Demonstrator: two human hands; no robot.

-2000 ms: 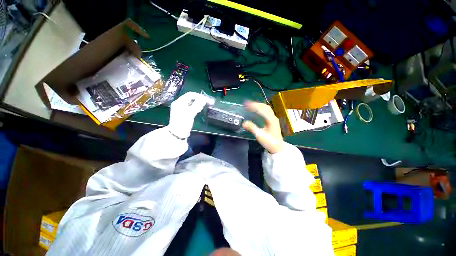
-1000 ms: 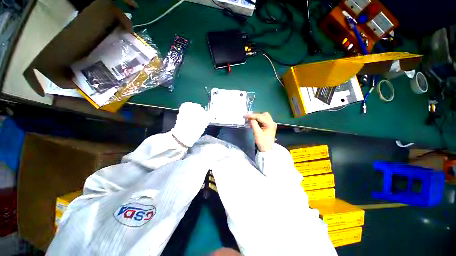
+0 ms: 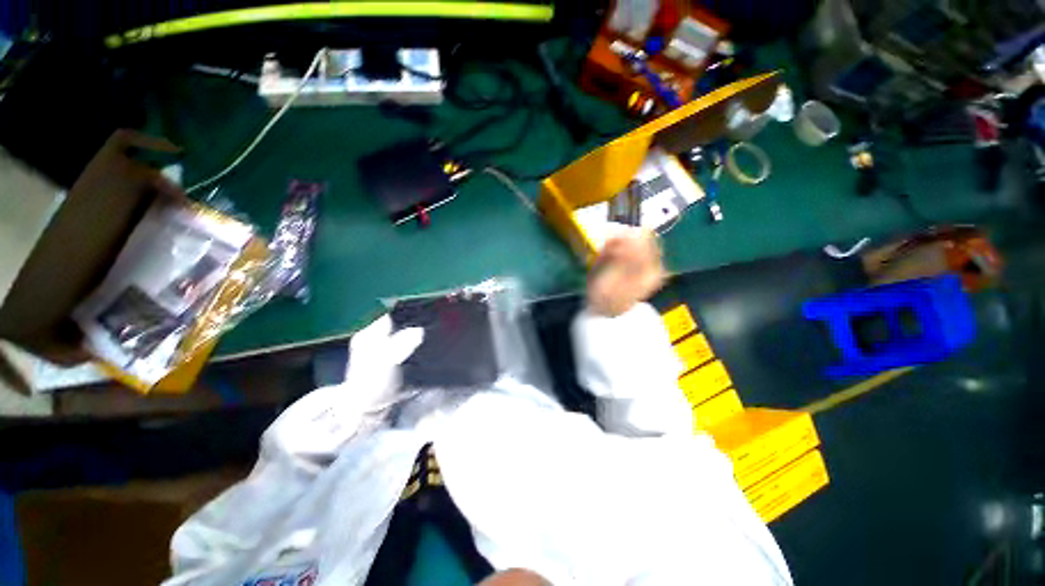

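Note:
My gloved left hand [image 3: 378, 349] holds a black set-top box [image 3: 453, 340] in a clear plastic bag at the bench's front edge, over my lap. My bare right hand [image 3: 626, 275] is blurred, away from the bagged box, at the near corner of an open yellow gift box [image 3: 582, 213]; its fingers look curled, but I cannot tell whether they touch or hold anything. A printed leaflet and dark printed pictures show inside that box. Another black set-top box [image 3: 407, 179] lies cabled on the green bench.
An open carton [image 3: 86, 246] with leaflet and plastic stands left, beside a bagged remote control [image 3: 300, 235]. A power strip [image 3: 350, 80] and orange-brown fixture [image 3: 653, 52] are at the back. Tape roll [image 3: 748, 164] lies right. Yellow cartons [image 3: 762, 449] are stacked below, near a blue stool [image 3: 892, 326].
The bagged set-top box now shows its black side instead of its white side. My right hand has left it and moved right to the yellow box. The view has shifted right.

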